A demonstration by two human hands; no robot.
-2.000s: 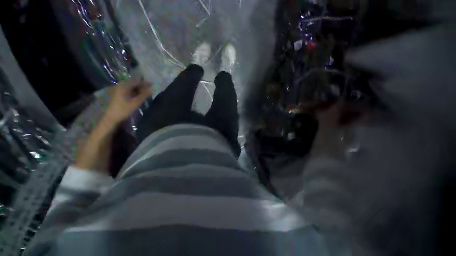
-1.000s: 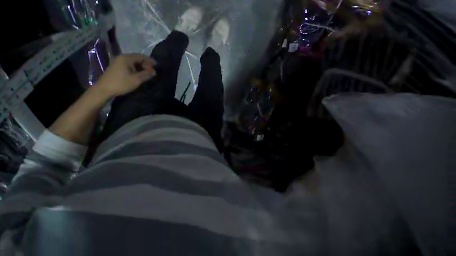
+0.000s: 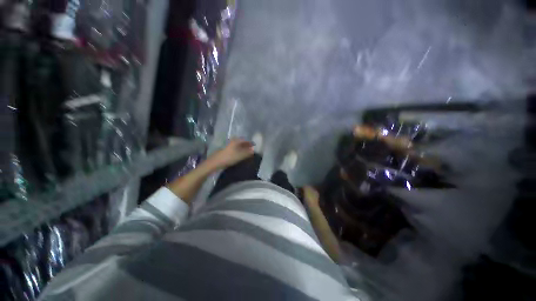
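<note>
My left hand (image 3: 236,151) is in front of my left thigh, blurred, with the fingers partly curled. Nothing can be made out in it. My right hand (image 3: 310,194) is low beside my right hip, small and blurred, and its fingers cannot be made out. Glossy plastic-wrapped garments (image 3: 376,176) are on the right, close to my right forearm. I cannot tell whether the hand touches them.
A pale shelving beam (image 3: 88,185) runs along the left, with shiny wrapped packs (image 3: 44,253) below it and more behind. The grey floor (image 3: 294,59) lies ahead, with a few pale lines on it. A pale sheet-like surface (image 3: 470,229) is at the lower right.
The view has swung, showing more floor ahead and more shelving on the left. My right hand has come into view beside my hip. My left hand is still in front of my left thigh.
</note>
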